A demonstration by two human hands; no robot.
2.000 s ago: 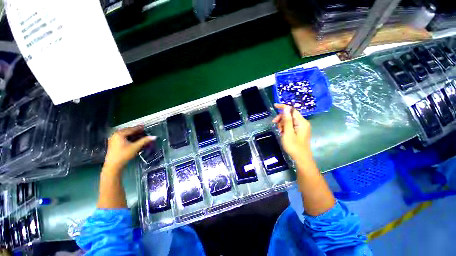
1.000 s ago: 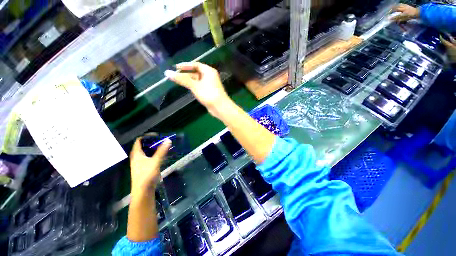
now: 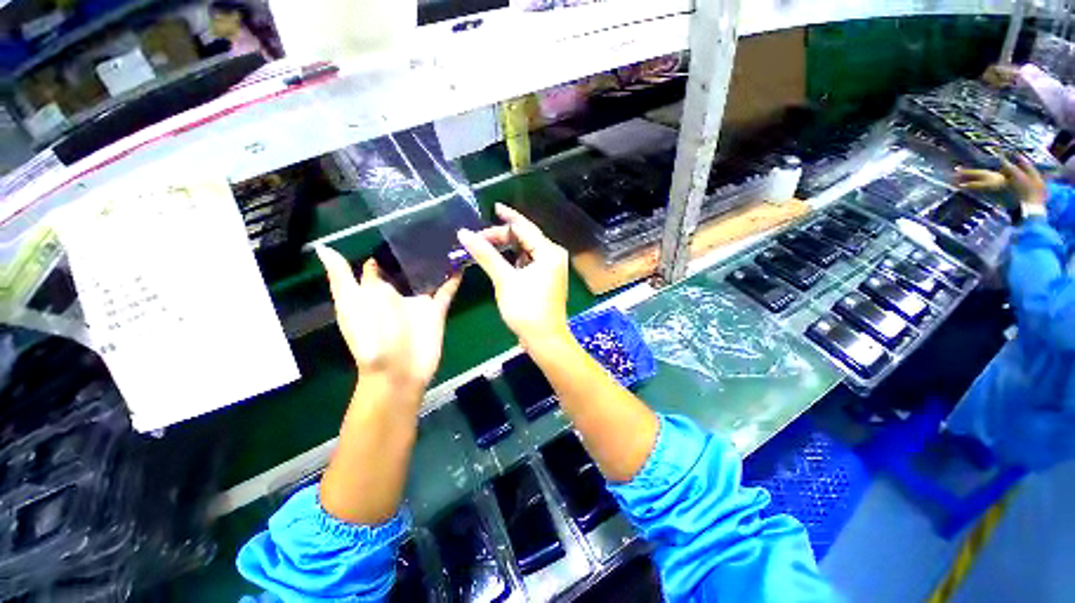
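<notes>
My left hand [image 3: 389,324] is raised in front of the shelf, holding a dark phone unit [image 3: 427,245] between thumb and fingers; the fingers and a hanging clear plastic sheet [image 3: 407,171] make its outline hard to see. My right hand [image 3: 525,277] is close beside it, pinching a tiny purple-white component [image 3: 459,254] at the unit's right edge. Below my forearms, a clear blister tray [image 3: 607,554] holds several black phone units [image 3: 526,515], partly hidden by my arms. The blue parts bin [image 3: 642,353] with tiny pieces sits beyond the tray, right of my right forearm.
A crumpled clear film [image 3: 719,336] lies right of the bin. Another tray of phones [image 3: 866,377] is farther right, near a person in a blue smock [image 3: 1037,295]. A metal post [image 3: 701,141] stands ahead. A paper sheet [image 3: 177,306] hangs at left above stacked trays [image 3: 71,507].
My left hand has lifted the phone unit from the tray area to the shelf front. My right hand went from the bin up to the unit. The view has turned upward and right.
</notes>
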